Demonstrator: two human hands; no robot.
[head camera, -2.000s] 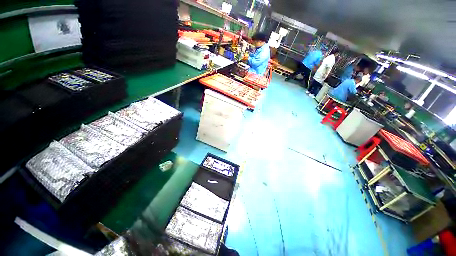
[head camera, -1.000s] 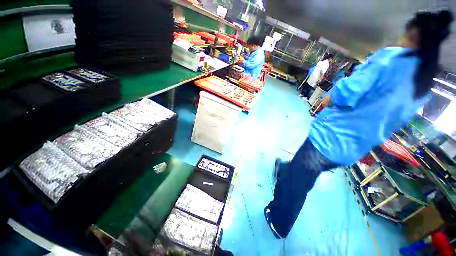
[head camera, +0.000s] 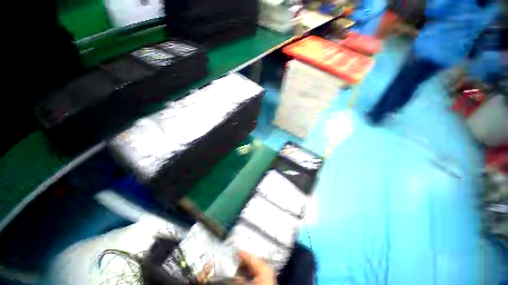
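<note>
The foam tray (head camera: 301, 177) lies low in front of me. It holds several whitish bubble bags (head camera: 270, 210), with an unbagged board (head camera: 301, 156) at its far end. My right hand (head camera: 257, 269) is blurred at the bottom edge, at the tray's near end, beside a whitish bag (head camera: 203, 245). A small skin-toned patch (head camera: 206, 273) left of it may be my left hand's fingers; it is mostly hidden. A dark, blurred thing with thin strands (head camera: 164, 259) is beside it. Whether either hand holds anything is too blurred to tell.
A tall black tray stack (head camera: 206, 146) topped with shiny bags stands left of the tray. A large white heap (head camera: 89, 253) is at bottom left. More black trays (head camera: 106, 92) stand on the green bench. An orange tray (head camera: 328, 57) tops a pale bin (head camera: 306, 97). A person in blue (head camera: 445, 39) is at upper right.
The view has swung down and left and is blurred. Hands and the white heap now show at the bottom. Bags fill more of the foam tray's near part. The person in blue is farther off.
</note>
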